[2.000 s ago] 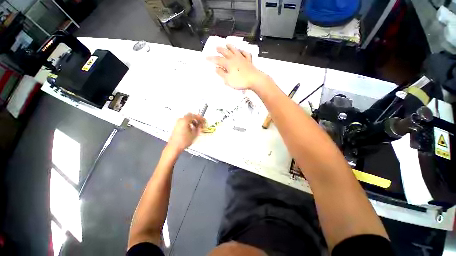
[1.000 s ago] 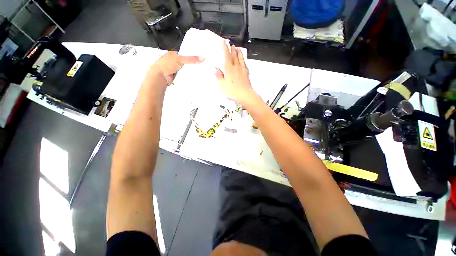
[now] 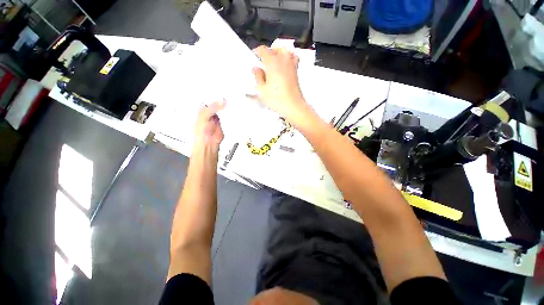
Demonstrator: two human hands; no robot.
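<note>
White panels [image 3: 223,41] are lifted off the white table [image 3: 310,167], their far edge raised and tilted; overexposure hides their lower outline. My right hand [image 3: 278,74] grips their right edge with bent fingers. My left hand [image 3: 212,119] is at the near left side of the panels, thumb and fingers partly spread; whether it touches them is hard to tell in the glare. Another white piece [image 3: 305,55] lies behind my right hand. A yellow-and-black tape [image 3: 262,148] lies curled on the table between my forearms.
The sewing machine [image 3: 429,149] stands at right, with a yellow strip [image 3: 435,207] at its front and a white strip [image 3: 486,202] on its black bed. A second black machine [image 3: 110,77] is far left. Screwdrivers [image 3: 346,113] lie beyond my right forearm.
The panels have risen at their far edge and tilted. My right hand has closed on their edge. My left hand has come back nearer to me from the panels' left side.
</note>
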